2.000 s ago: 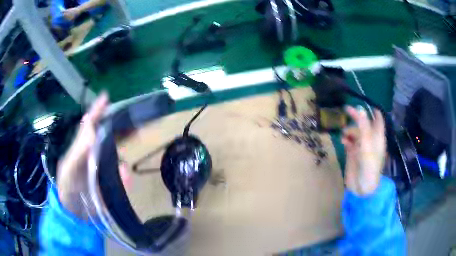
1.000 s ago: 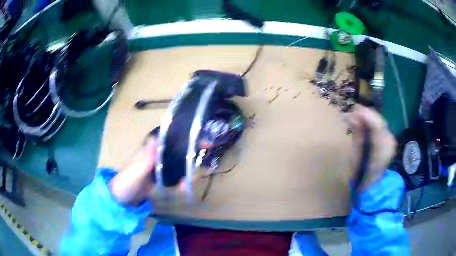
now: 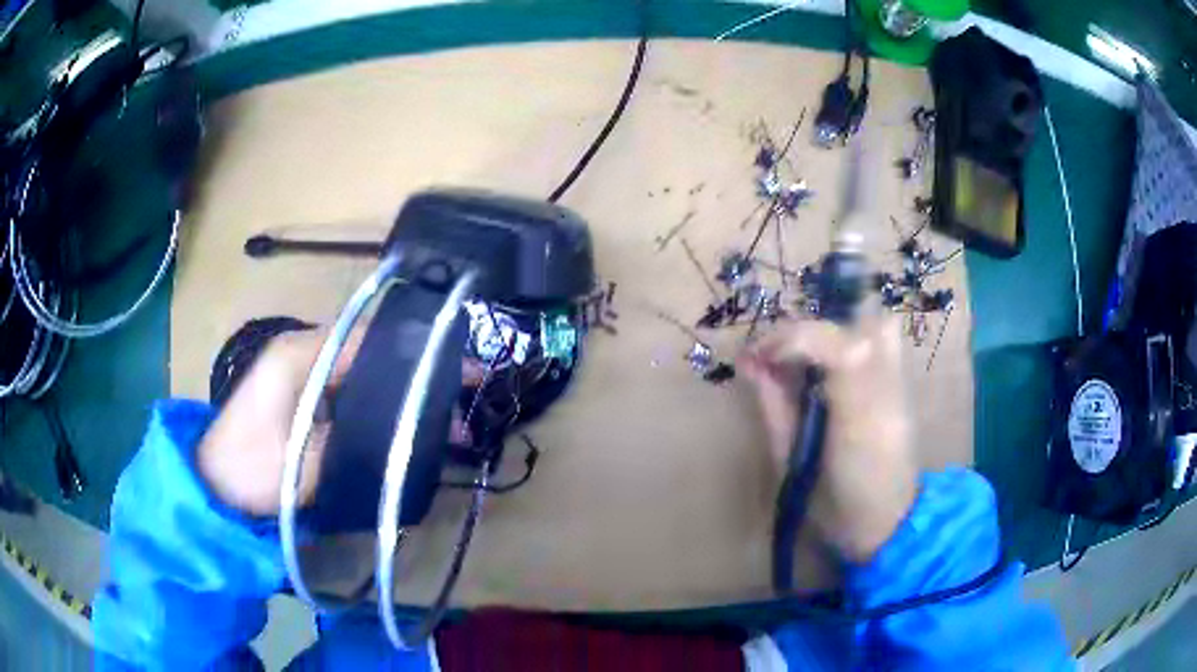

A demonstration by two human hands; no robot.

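Observation:
A black headset [image 3: 492, 243] lies on the tan cardboard mat [image 3: 630, 499], its silver hoops towards me. The boom microphone [image 3: 315, 246] sticks out left. The open ear cup shows a green circuit board [image 3: 559, 336] and thin wires. My left hand [image 3: 269, 420] holds the headset from the left, its fingers partly hidden behind the headband. My right hand [image 3: 840, 407] holds the soldering iron [image 3: 847, 269], whose tip points up and is blurred, over the pile of small wired components [image 3: 768, 282]. It is apart from the headset.
The iron stand [image 3: 1004, 105] with a yellowish sponge [image 3: 987, 208] is at the upper right, beside the green solder spool [image 3: 908, 24]. A black fan-like box [image 3: 1100, 427] stands at right. Headsets with silver hoops [image 3: 99, 322] are piled at left. A black cable [image 3: 610, 125] runs off the back.
My right hand has moved left from beside the stand to the component pile, now with the iron visible in it. The headset has moved left and turned, exposing the board. The view has tilted down.

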